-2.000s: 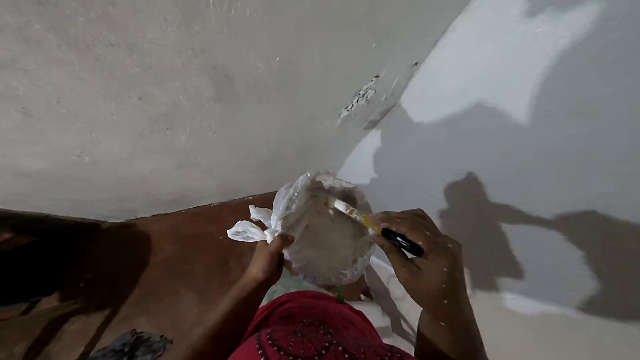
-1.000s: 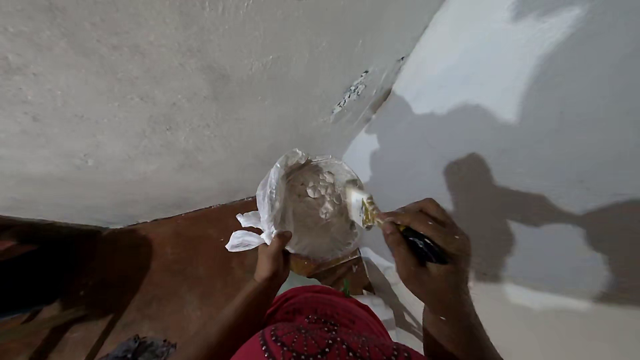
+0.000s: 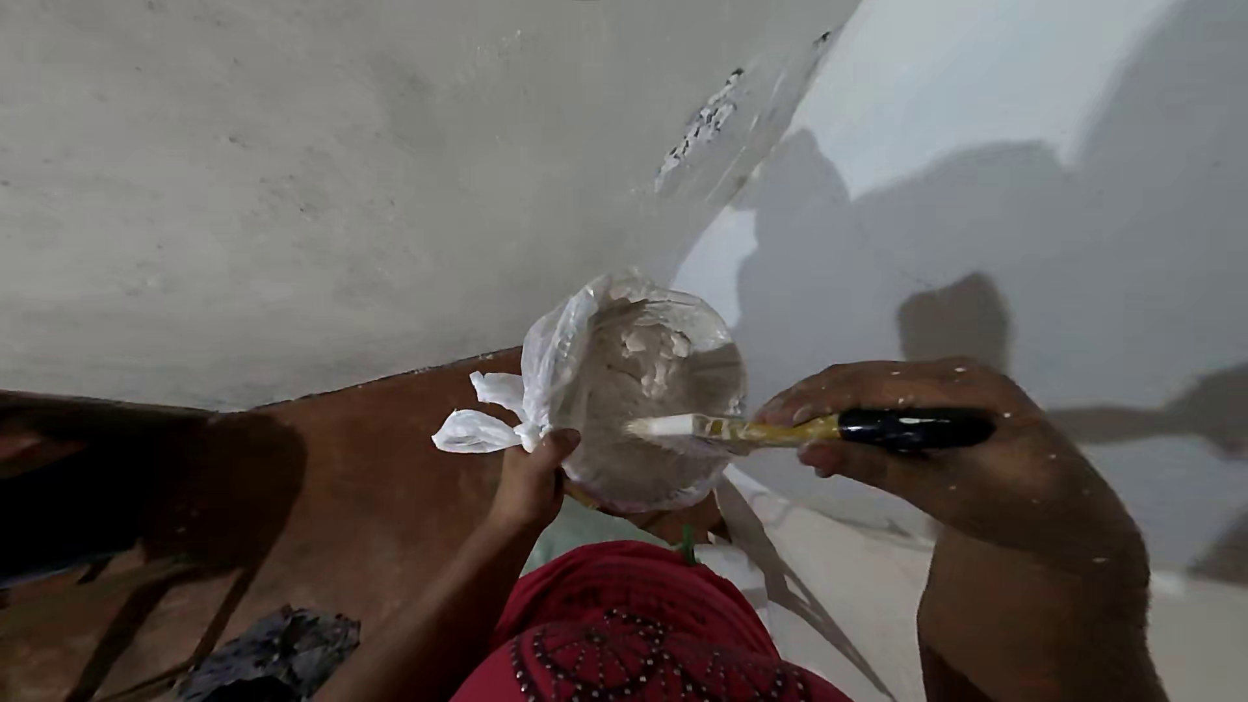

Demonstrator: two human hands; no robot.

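Observation:
A round container lined with a clear plastic bag [image 3: 558,356] holds whitish, lumpy paint [image 3: 639,370]. The bag is knotted at its left side, and my left hand [image 3: 534,478] grips the rim there, thumb on top by the knot. In my right hand [image 3: 936,458] is a paintbrush [image 3: 770,431] with a black and yellow handle, held level between thumb and fingers. Its white-coated bristles point left, over the lower middle of the container; whether they touch the paint I cannot tell.
A grey wall [image 3: 292,195] with a flaking patch [image 3: 704,127] rises ahead and meets a white wall [image 3: 975,214] on the right, which carries shadows. Below lies a reddish-brown floor [image 3: 390,497]. A crumpled dark item [image 3: 278,648] lies at lower left.
The brush was at the container's right rim one second ago, tilted; now it lies level with its bristles over the middle. My left hand keeps its grip on the rim.

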